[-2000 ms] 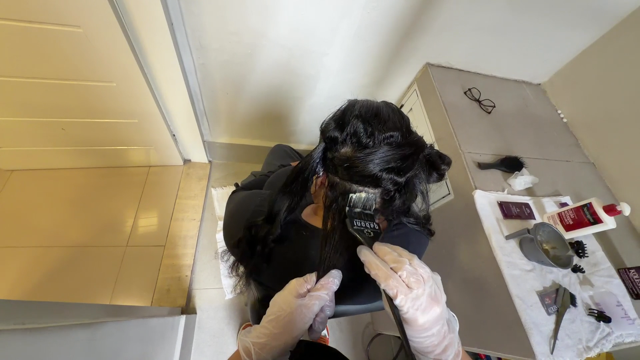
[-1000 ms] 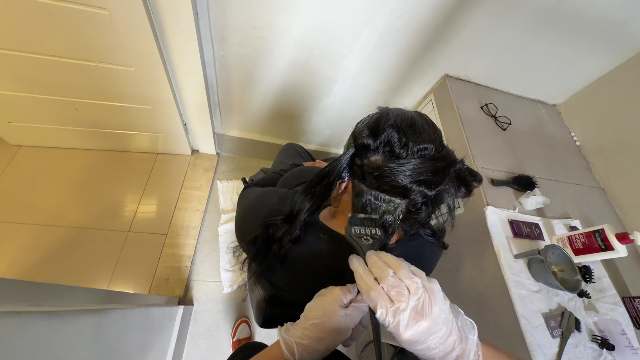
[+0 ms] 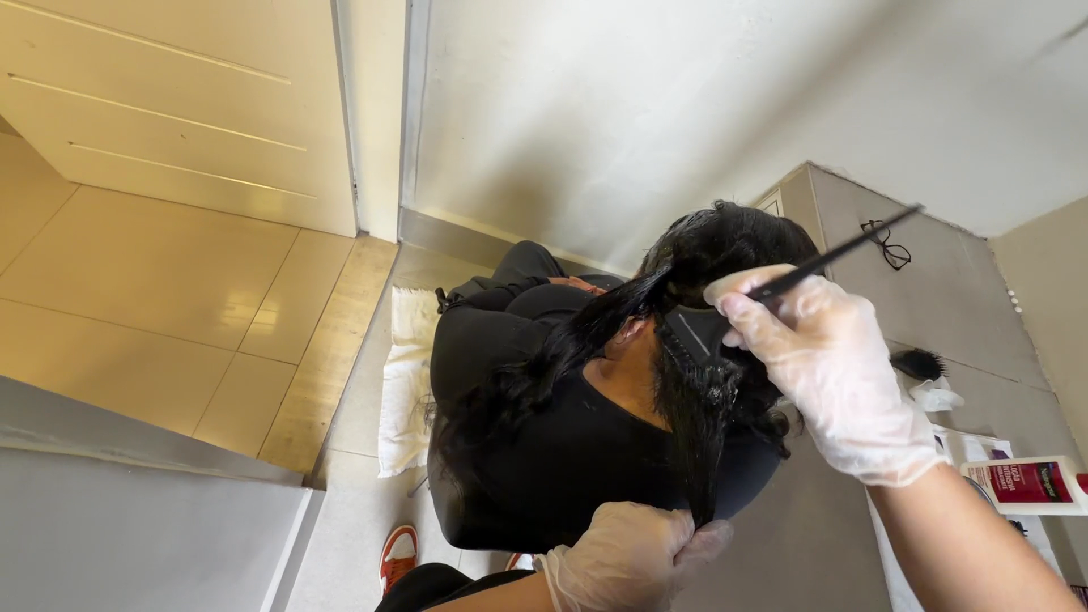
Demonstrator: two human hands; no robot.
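A person with long black hair, dressed in black, sits below me with their back to me. My left hand (image 3: 633, 552), in a clear glove, pinches the lower end of a hair strand (image 3: 699, 450) and holds it stretched down from the head. My gloved right hand (image 3: 829, 357) grips a black hair-dye brush (image 3: 701, 333). Its wide head lies against the hair at the back of the head, while its thin handle points up to the right. Whitish product shows on the strand beside the bristles. The person's face is hidden.
Black-framed glasses (image 3: 886, 245), a black hairbrush (image 3: 920, 364) and a crumpled white tissue (image 3: 937, 394) lie on the grey tiled counter (image 3: 960, 293) at right. A Neutrogena lotion bottle (image 3: 1024, 484) rests on a white cloth. A door (image 3: 187, 110) stands at upper left.
My right hand has moved up from beside my left hand, and the brush has turned so its handle points up rather than down. My left hand still holds hair, now lower along the strand.
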